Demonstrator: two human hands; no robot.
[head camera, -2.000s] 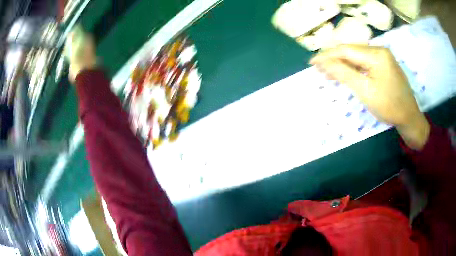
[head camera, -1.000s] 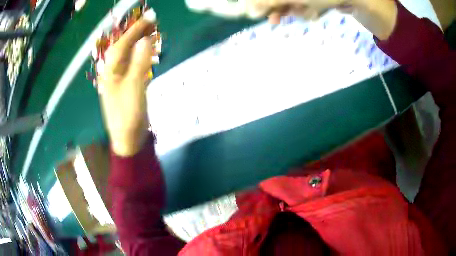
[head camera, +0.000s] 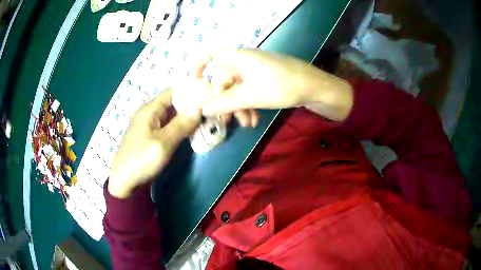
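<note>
My left hand and my right hand are together over the near edge of the adhesive pad sheet. A cream plastic housing with a dark opening shows below my fingers, held between the hands. Another pale shape between the fingertips is washed out by glare, and I cannot tell its outline. My fingers hide part of the housing. Whether a wired component or a pad is at the fingertips cannot be told.
A tangle of wired components lies beyond the sheet at the left. Loose cream housings lie at the upper left. The corner of a cardboard box shows at the bottom left. Crumpled clear plastic shows below the bench at the right.
The view has turned. My left hand has left the component pile and come to my right hand. Both hands are now together at a housing over the sheet's near edge.
</note>
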